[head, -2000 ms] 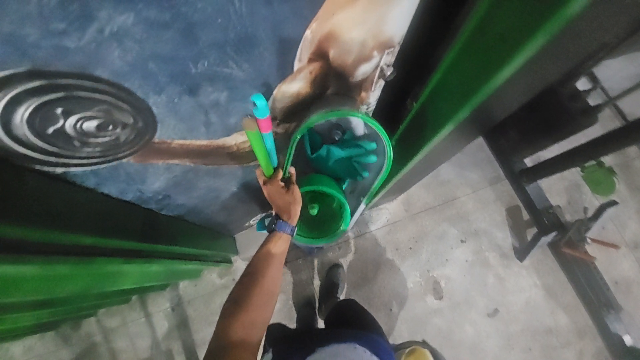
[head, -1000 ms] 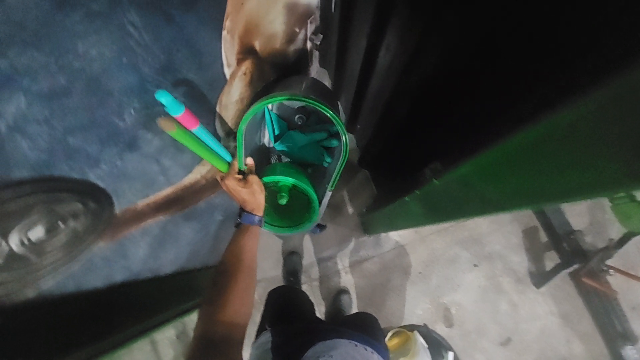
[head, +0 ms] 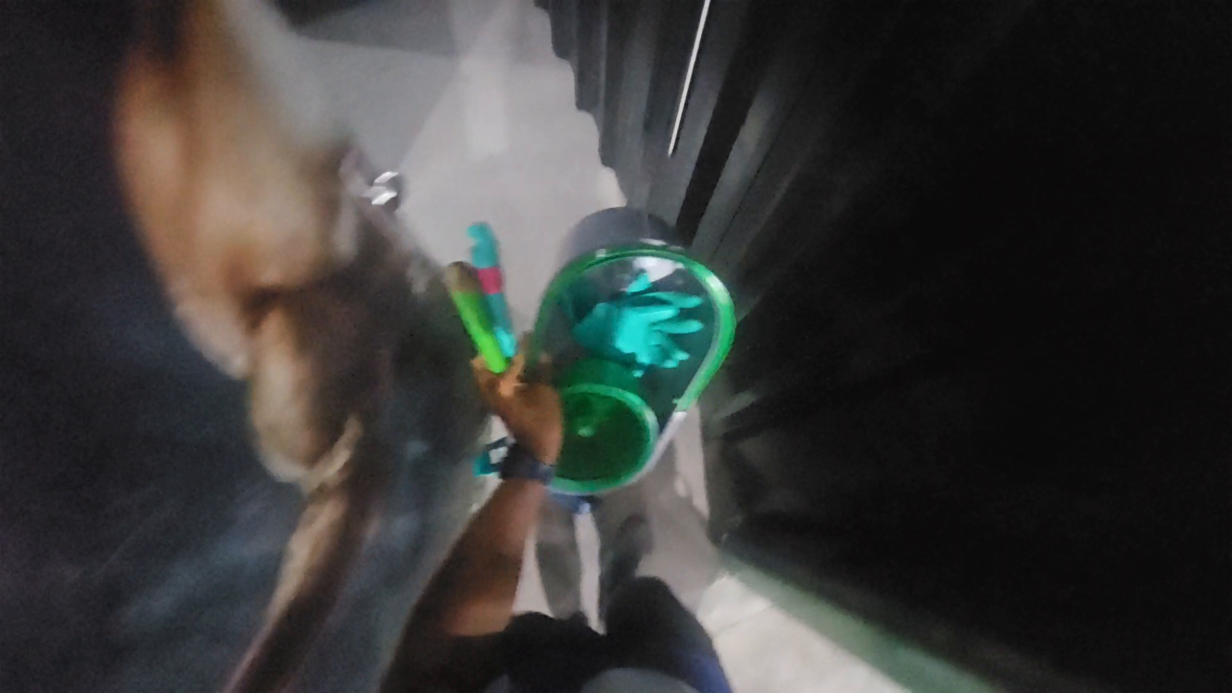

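Blurred in the head view, my left hand (head: 525, 409) is closed around two handles at the left side of a spin-mop bucket (head: 727, 318) with a green rim. One handle is bright green (head: 475, 322); the other is turquoise with a pink band (head: 491, 281). Their far ends stick up and away from me. Whether the same hand also grips the bucket's rim or its bail cannot be told. Inside the bucket, turquoise rubber gloves (head: 640, 327) lie beyond a round green wringer basket (head: 602, 438). A dark watch or band is on my left wrist. My right hand is out of view.
A large painted figure (head: 236, 192) covers the surface at the left. Dark ribbed panelling (head: 664, 87) rises close to the bucket's right side. Pale floor (head: 510, 115) runs ahead between them. My legs and feet are below the bucket, and a green edge (head: 818, 616) lies at the lower right.
The view has swung strongly and moved along. The dark panelling now stands close on the right, with a passage ahead. My left hand still holds the handles beside the bucket.
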